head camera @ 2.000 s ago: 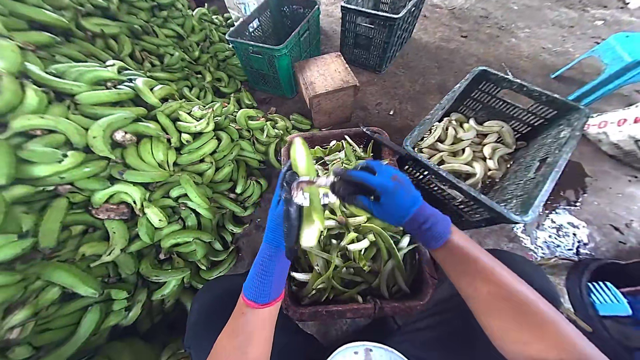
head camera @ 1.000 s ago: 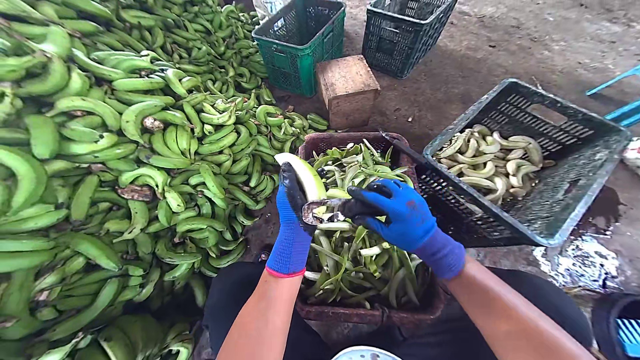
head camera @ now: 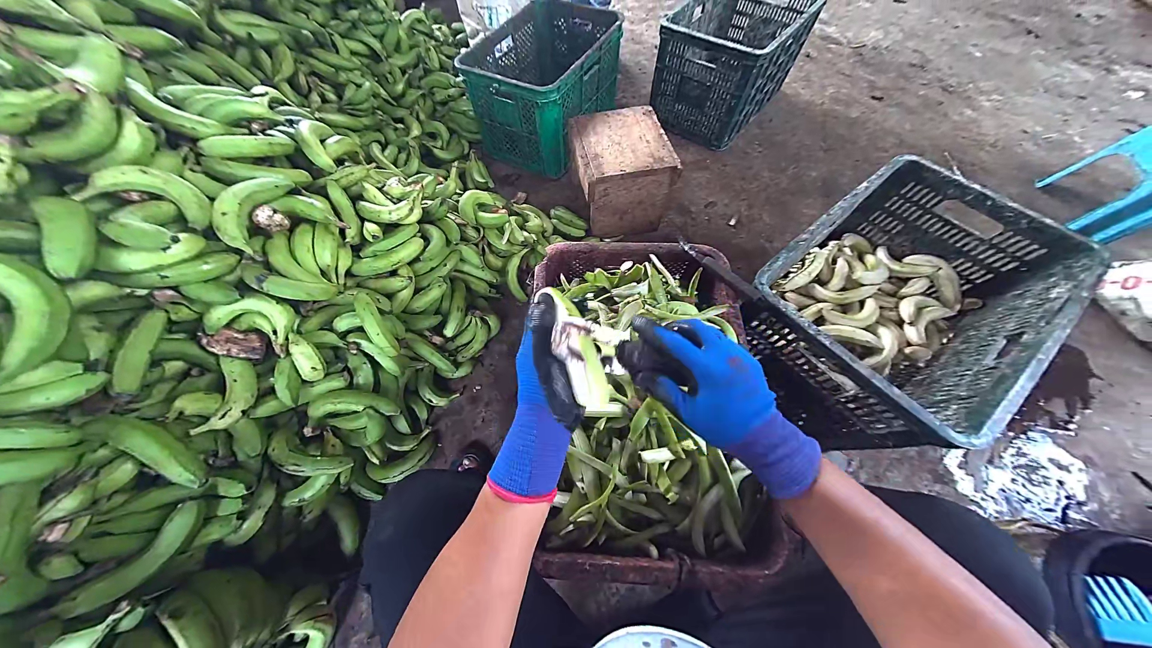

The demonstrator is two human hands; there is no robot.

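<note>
My left hand [head camera: 547,378], in a blue and black glove, holds a partly peeled green plantain [head camera: 589,373] upright above a reddish-brown crate [head camera: 621,567]. My right hand [head camera: 706,382], gloved alike, is closed around a small tool, probably a peeler or knife, mostly hidden by the fingers; its pale metal end [head camera: 601,335] lies against the plantain. Green peel strips [head camera: 643,490] fill the crate below both hands. To the right, a black plastic crate [head camera: 999,423] holds peeled plantains [head camera: 877,301]. A large heap of unpeeled green plantains [head camera: 297,261] spreads over the left side.
Beyond the peel crate stand a wooden block [head camera: 625,162], a green plastic crate [head camera: 540,99] and a dark plastic crate [head camera: 733,72]. A blue plastic stool [head camera: 1111,193] is at the right edge. A wet patch [head camera: 1026,477] marks the floor near the black crate.
The plantain was tilted to the left one second ago and now stands more upright in my left hand. My right hand stays beside it with the tool.
</note>
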